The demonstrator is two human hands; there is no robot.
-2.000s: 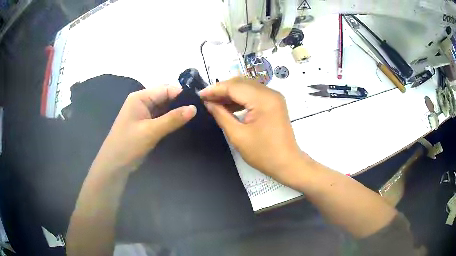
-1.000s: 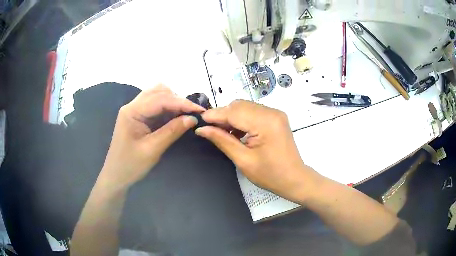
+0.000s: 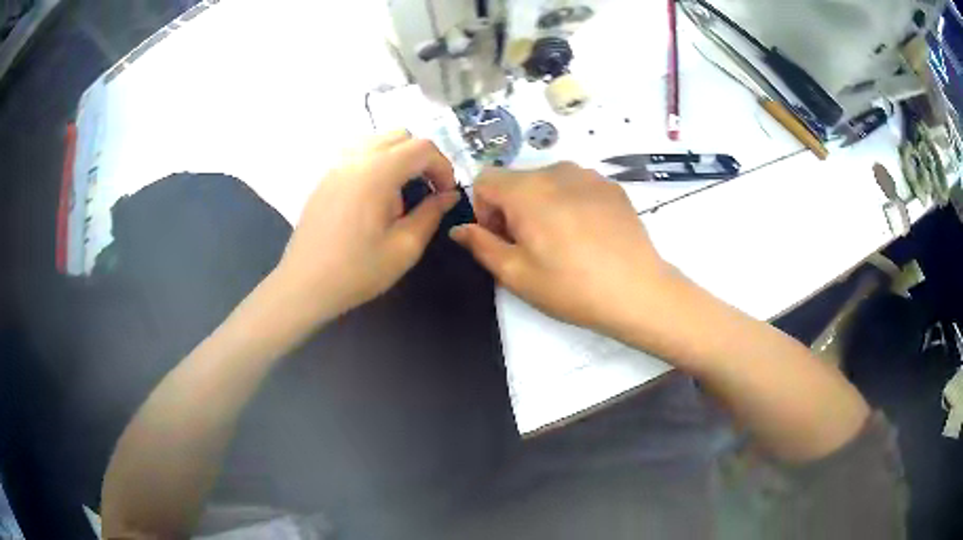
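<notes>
A large black garment panel (image 3: 370,390) hangs over the front of the table and spreads to the left. My left hand (image 3: 375,216) and my right hand (image 3: 565,237) pinch its narrow folded edge (image 3: 460,211) between their fingertips. The hands are close together, just in front of the needle area. The presser foot (image 3: 475,121) stands above the round metal needle plate (image 3: 496,137); the held edge is on the near side of it. The fingers hide part of the fold.
Thread snips (image 3: 676,166) lie right of the needle. A red pencil (image 3: 673,74), a wooden-handled tool (image 3: 792,124) and a dark-handled tool (image 3: 797,84) lie behind them. The white machine head (image 3: 449,47) stands over the table (image 3: 591,338).
Both hands have moved towards the needle area with the pinched edge. The curled piece of cloth seen above the fingers earlier is now mostly hidden. The camera view has shifted a little.
</notes>
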